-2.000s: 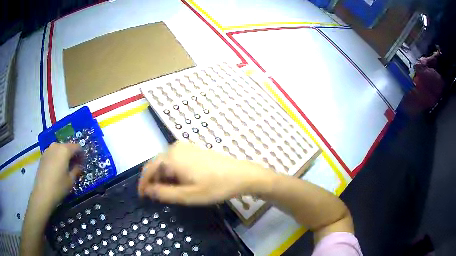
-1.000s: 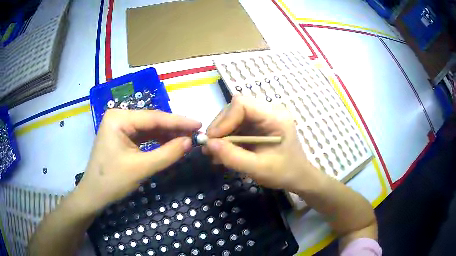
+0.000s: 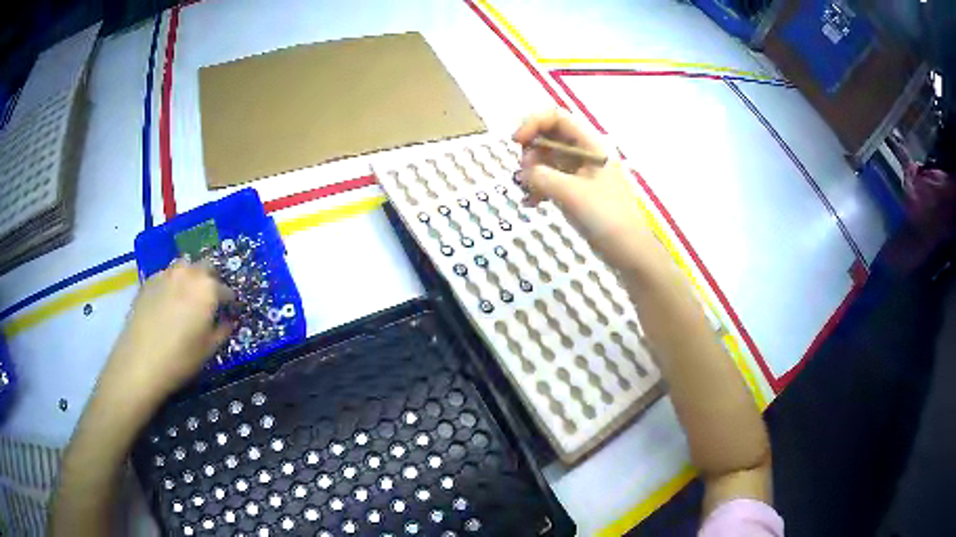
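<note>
My right hand (image 3: pixel 571 178) is over the upper part of the cream slotted board (image 3: pixel 571 414), holding the thin tan stick tool (image 3: pixel 569 151). Its fingertips are at a recess; whether they also pinch a ring cannot be told. Several recesses nearby hold dark-rimmed rings (image 3: pixel 486 307). My left hand (image 3: pixel 173 325) reaches into the blue parts bin (image 3: pixel 291 275), fingertips among small silver metal parts (image 3: pixel 246 275); what it pinches is hidden. The black tray (image 3: pixel 346 367) lies below, with many silver-centred parts in its round pockets.
A brown cardboard sheet (image 3: pixel 335 105) lies beyond the bin. Stacked pale slotted boards (image 3: pixel 47 147) stand at upper left. Another slotted board (image 3: pixel 31 477) is at lower left, partly behind my left arm. A second blue bin (image 3: pixel 5 372) shows at the left edge. A person's pink sleeve is far right.
My hands have moved apart from their meeting point over the tray. The left went down-left into the bin. The right went up-right to the board, still with the stick. More rings show on the board.
</note>
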